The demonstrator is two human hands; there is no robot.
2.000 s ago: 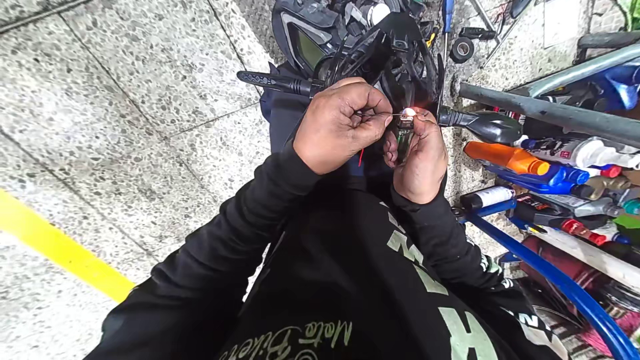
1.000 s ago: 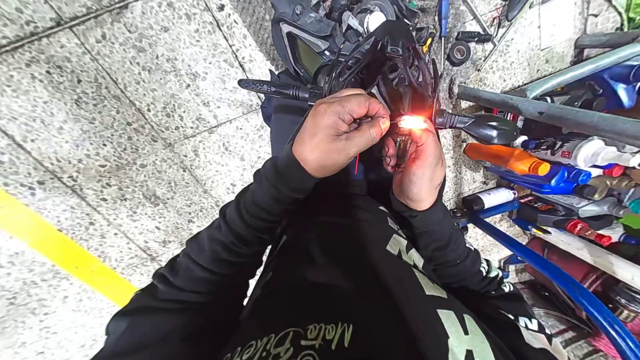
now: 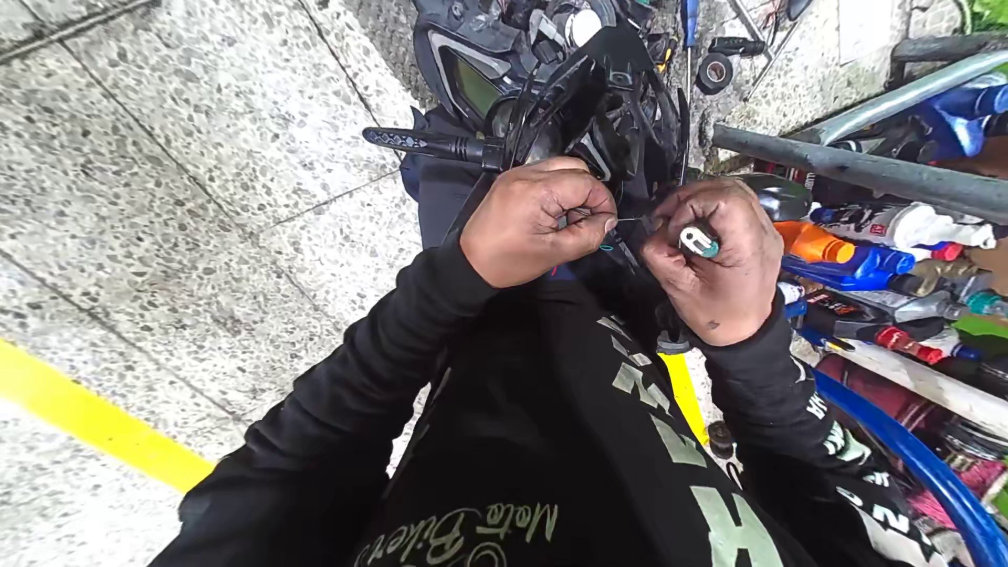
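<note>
My left hand pinches one end of a thin wire between thumb and fingertips. The wire runs across to my right hand, whose fingers are closed around a small object with a green and white end. What the rest of that object looks like is hidden in the fist. Just beyond both hands lies a black motorcycle front fairing with a headlight lens. One black turn signal sticks out to the left, another to the right, partly behind my right hand.
A roll of black tape and a blue-handled screwdriver lie on the floor beyond. At right are a grey metal bar, several bottles and a curved blue tube. A yellow line crosses the tiled floor at left.
The flame and orange glow between my hands in the earlier frames are gone. My right hand has turned over and moved a little away from my left, with wire showing between them.
</note>
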